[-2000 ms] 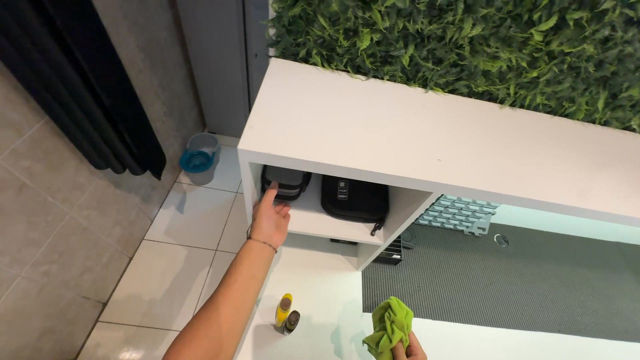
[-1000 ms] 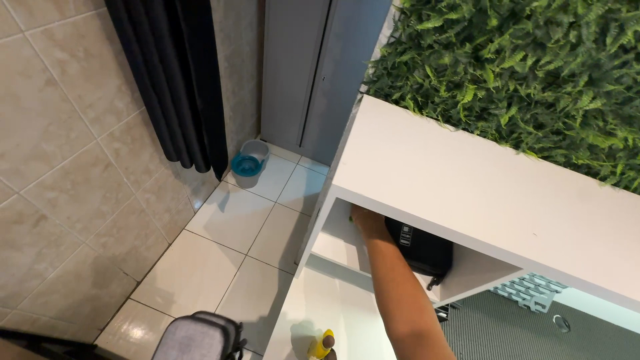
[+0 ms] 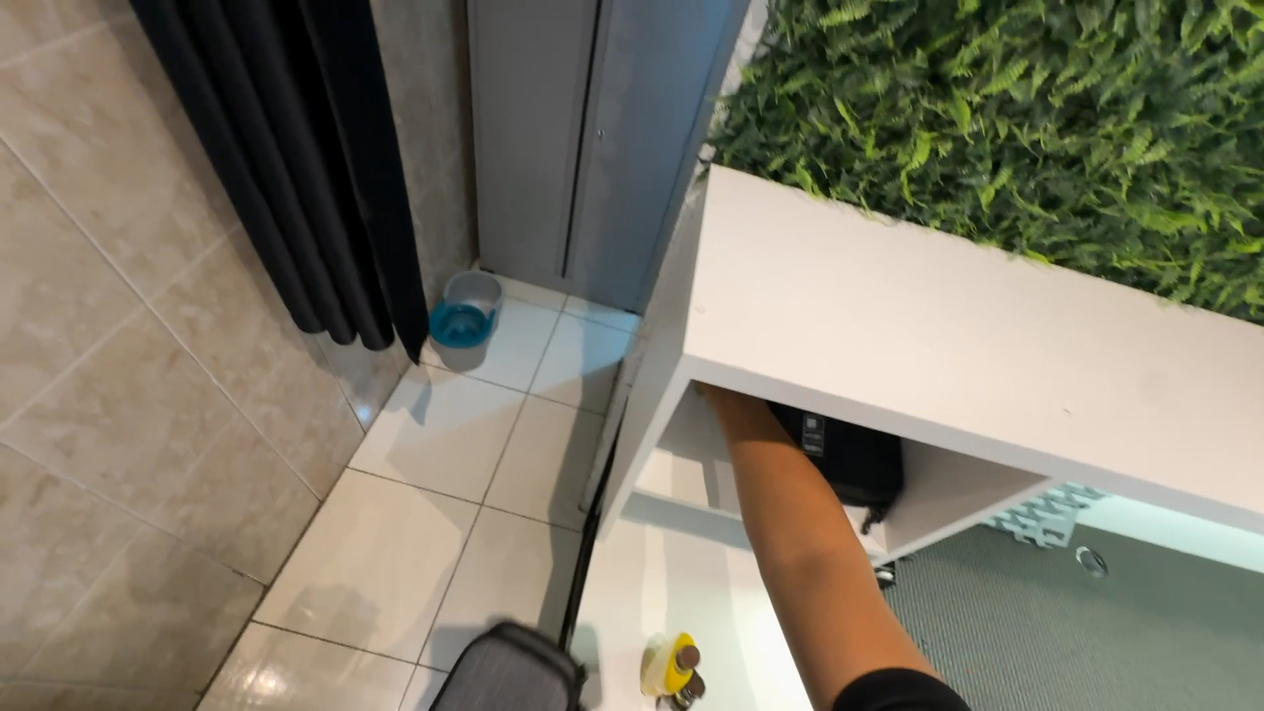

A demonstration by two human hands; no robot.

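My right forearm reaches from the lower right into the open compartment of a white shelf unit (image 3: 948, 306). Just under the top board's left corner, only a bit of my right hand (image 3: 713, 395) shows; its fingers and anything in them are hidden. Beside the forearm, inside the compartment, lies a black zippered case (image 3: 857, 462) with a printed patch. A grey fabric case (image 3: 513, 671) with a dark edge appears at the bottom edge, above the floor. My left hand is out of the frame, so what holds this case cannot be seen.
A yellow bottle (image 3: 681, 664) with a brown cap stands on the lower white surface beside a small dark item. Artificial greenery (image 3: 987, 128) borders the top board. A grey-and-teal bucket (image 3: 464, 318) stands on the tiled floor near a black curtain (image 3: 296, 168). Ribbed grey matting (image 3: 1066, 632) lies at right.
The grey case has left the compartment, where my left hand was on it. My right hand, earlier holding a green cloth outside, has gone into the compartment. The view has swung left.
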